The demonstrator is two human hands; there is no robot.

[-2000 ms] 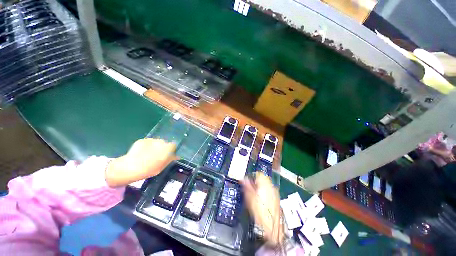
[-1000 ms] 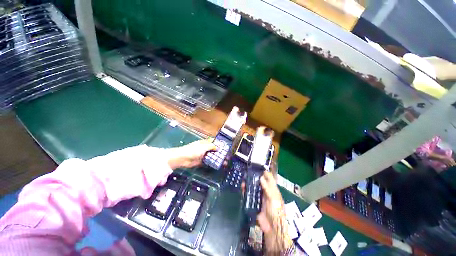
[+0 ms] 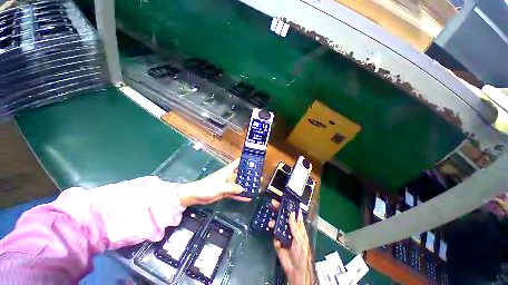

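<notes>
My left hand (image 3: 219, 183) holds an open flip phone (image 3: 254, 150) upright, thumb on the low keys; its display shows blue with white text. My right hand (image 3: 294, 245) holds a second open flip phone (image 3: 288, 209), its display pale and its keypad half dark blue. Behind and beside it, other open flip phones (image 3: 277, 182) rest, partly hidden. Two black phones with pale centres (image 3: 210, 253) lie in pockets of the clear blister tray (image 3: 238, 261) below my hands.
Small white cards (image 3: 337, 270) lie right of the tray. A yellow-brown carton (image 3: 324, 132) stands behind the phones on a wooden board (image 3: 184, 123). Stacked clear trays (image 3: 53, 72) stand far left. A spare tray (image 3: 203, 92) holds black parts. More handsets (image 3: 409, 245) are at right, beyond a metal post.
The left phone is raised and turned towards me, its display now blue with text. The right phone's pale display now shows more plainly. The view has shifted slightly.
</notes>
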